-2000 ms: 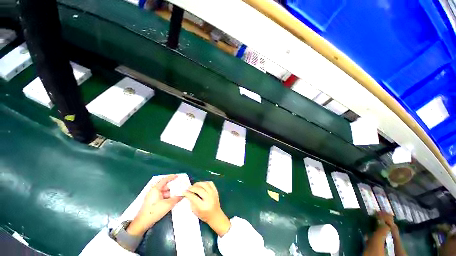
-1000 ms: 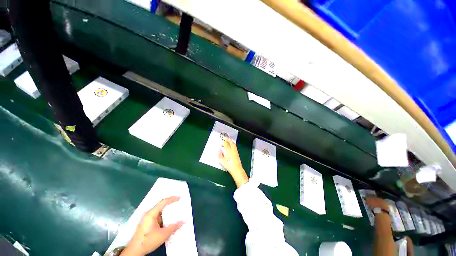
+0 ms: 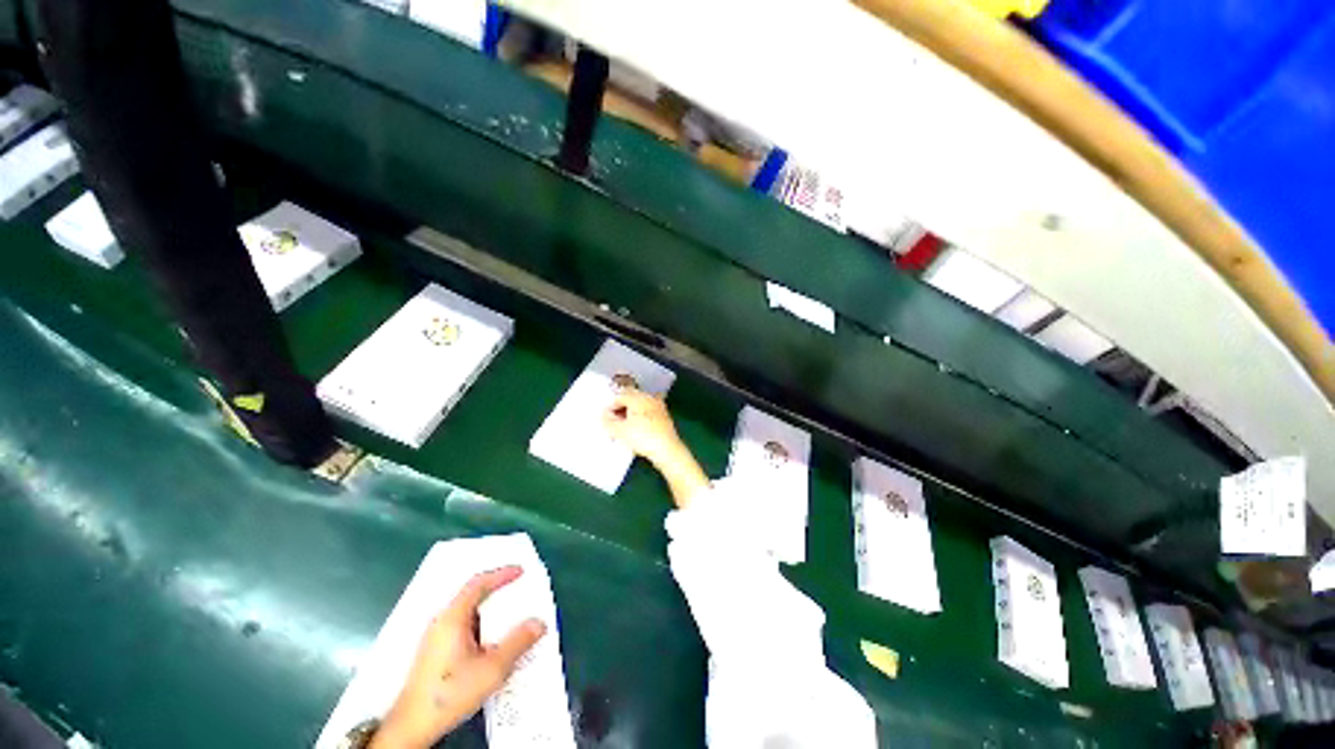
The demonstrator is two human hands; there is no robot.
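Note:
My right hand (image 3: 644,429) reaches over the conveyor, its fingertips on the top face of a white box (image 3: 597,426), just below its small round emblem. Whether a sticker is under the fingertips cannot be seen. My left hand (image 3: 466,654) rests on the white label strip (image 3: 425,603) on the green worktop, thumb and index finger apart. The strip lies folded, one part running down to the left and one toward the bottom edge, where faint grey marks show.
More white boxes (image 3: 420,363) lie in a row on the green conveyor (image 3: 505,476). A black post (image 3: 176,249) stands at left. A white shelf with a wooden edge and blue bins (image 3: 1171,66) hangs above right. A yellowish scrap (image 3: 880,659) lies below the row.
Two seconds ago both hands were together at the strip. My right hand has since reached out to a box and moved slightly left with it. The boxes have shifted.

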